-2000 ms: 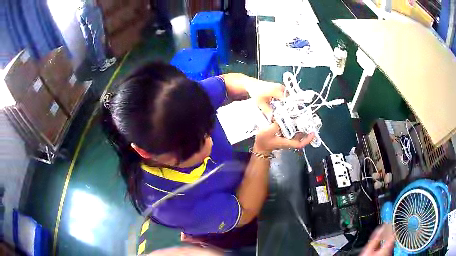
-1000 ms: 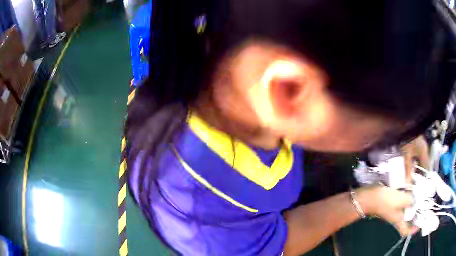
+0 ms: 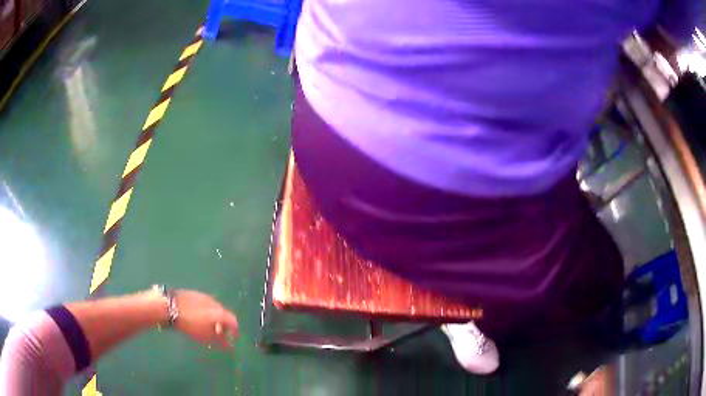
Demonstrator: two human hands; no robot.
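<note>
A reddish-brown slatted wooden stool (image 3: 341, 278) with metal legs stands in front of me. A person in a purple shirt (image 3: 457, 93) and dark purple lower clothing sits on it, covering much of its top. My left hand (image 3: 203, 317), with a bracelet at the wrist, is over the green floor to the left of the stool. Its fingers look bent and are blurred; I see no object in it. A small skin-coloured patch (image 3: 598, 384) at the bottom edge on the right may be my right hand, cut off and unclear.
A yellow-black floor line (image 3: 135, 158) runs down the left. A blue plastic stool (image 3: 255, 14) is at the top. Another blue object (image 3: 662, 298) is low on the right, beside the curved bench edge (image 3: 673, 155). The person's white shoe (image 3: 471, 346) is under the stool.
The view has swung down from the person's head and the white corded units to their back and the stool. The units are out of view. My left hand has come into view.
</note>
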